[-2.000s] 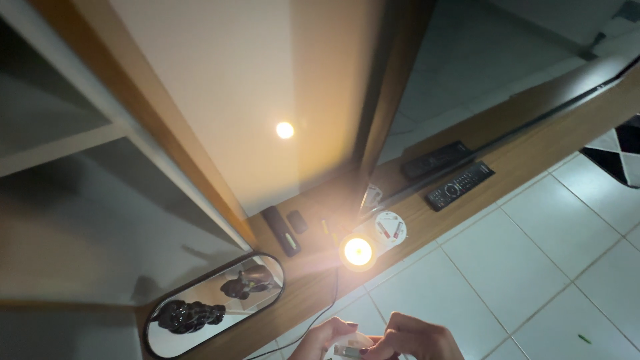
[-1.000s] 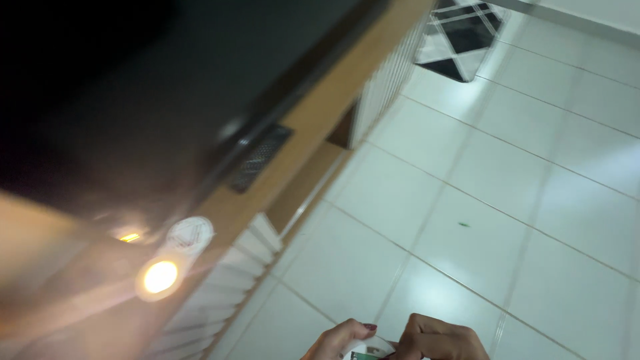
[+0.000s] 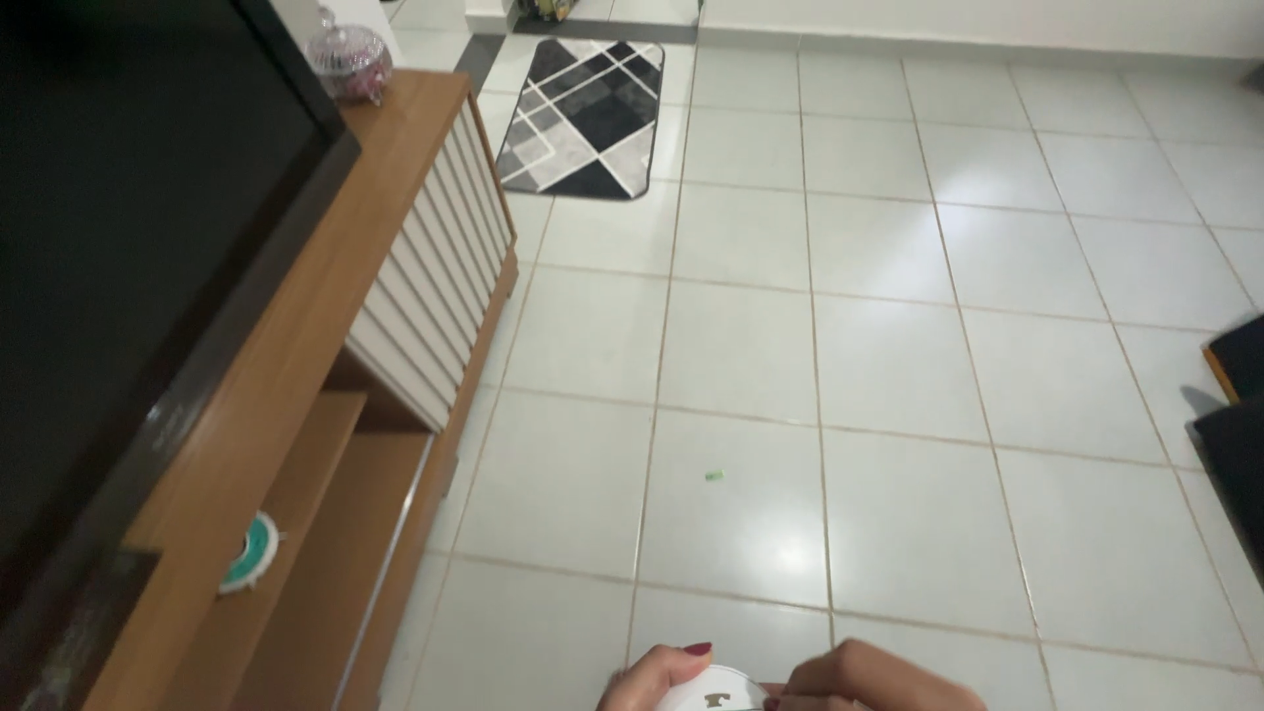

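At the bottom edge of the head view, my left hand [image 3: 652,678] grips a round white object [image 3: 721,688] with a small metallic or dark mark on top; what exactly it is cannot be told. My right hand [image 3: 869,679] is at the right side of the same white object, its fingers curled and its fingertips against the rim. The lower parts of both hands and of the object are cut off by the frame, so what the right fingers pinch is hidden.
A wooden TV console [image 3: 296,286] with a dark television [image 3: 148,197] runs along the left. A white and teal ring-shaped item [image 3: 253,555] lies on its shelf; a lidded glass jar [image 3: 353,64] stands at its far end. A patterned mat [image 3: 592,118] and a small green scrap [image 3: 714,476] lie on the tiles.
The view has swung right, from the console top with its lit lamp, mirror tray and remote control to the tiled floor. Both hands stay together around the small object.
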